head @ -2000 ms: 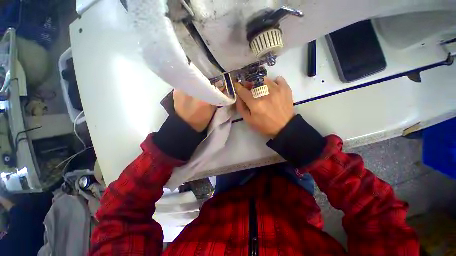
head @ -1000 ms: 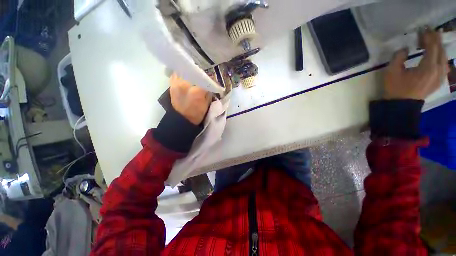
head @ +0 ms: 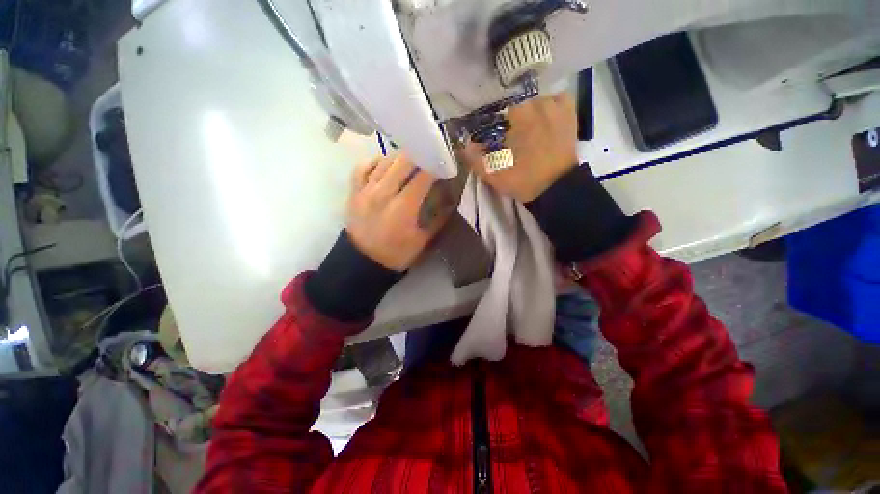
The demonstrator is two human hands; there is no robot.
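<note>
The pale fabric piece (head: 508, 280) runs from the needle area down over the table's front edge and hangs in folds near my lap. A brown fabric piece (head: 464, 255) lies beside it on the left. My left hand (head: 391, 210) is left of the needle with curled fingers, and a dark patch shows by its fingertips; its grip is unclear. My right hand (head: 534, 150) is at the top of the pale fabric, right of the presser foot, and holds it. Its fingertips are partly hidden behind the small metal parts and the lower ribbed knob (head: 498, 159).
The white sewing machine head (head: 386, 87) stands over both hands, with a ribbed tension dial (head: 523, 55). A phone (head: 664, 92) and a thin black tool (head: 586, 104) lie on the machine bed. A blue bin (head: 836, 270) stands at right. Grey cloth (head: 114, 425) is heaped at lower left.
My right hand has come back from the far right of the bed to the needle area. The pale fabric now hangs further right, and the brown piece has come into view. The camera view has shifted slightly.
</note>
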